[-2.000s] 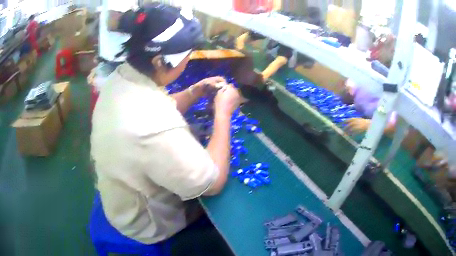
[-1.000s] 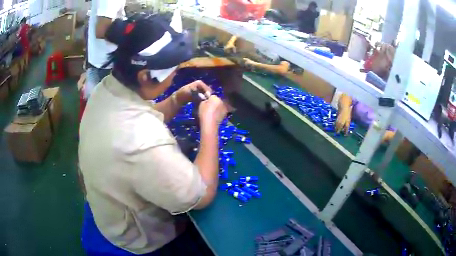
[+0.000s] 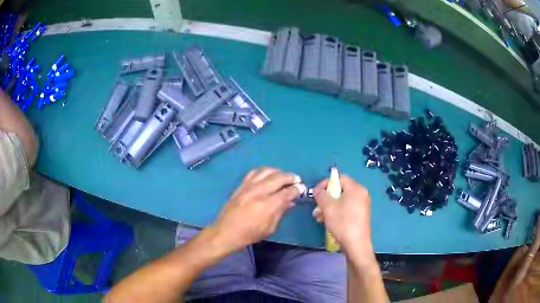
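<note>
My left hand (image 3: 260,204) has white coverings on its fingertips and holds a small dark piece (image 3: 308,192) between the fingers. My right hand (image 3: 345,213) is closed around a pale yellow pen-like hand tool (image 3: 334,184), tip pointing away from me, its fingertips close to the same small piece. The piece is mostly hidden by the fingers. Loose grey handle housings (image 3: 148,127) lie jumbled at the left. A heap of small black pieces (image 3: 417,160) lies at the right.
A row of grey housings (image 3: 337,68) stands side by side at the far edge. More grey parts (image 3: 488,183) lie at far right. Blue parts (image 3: 56,80) and a neighbour's arm (image 3: 15,127) are at left. A blue stool (image 3: 83,248) is lower left. Another person's hand (image 3: 524,266) shows lower right.
The view has swung from the neighbouring worker down and right to my own bench. Both my hands, the tool, the black heap and the housing row are now in view.
</note>
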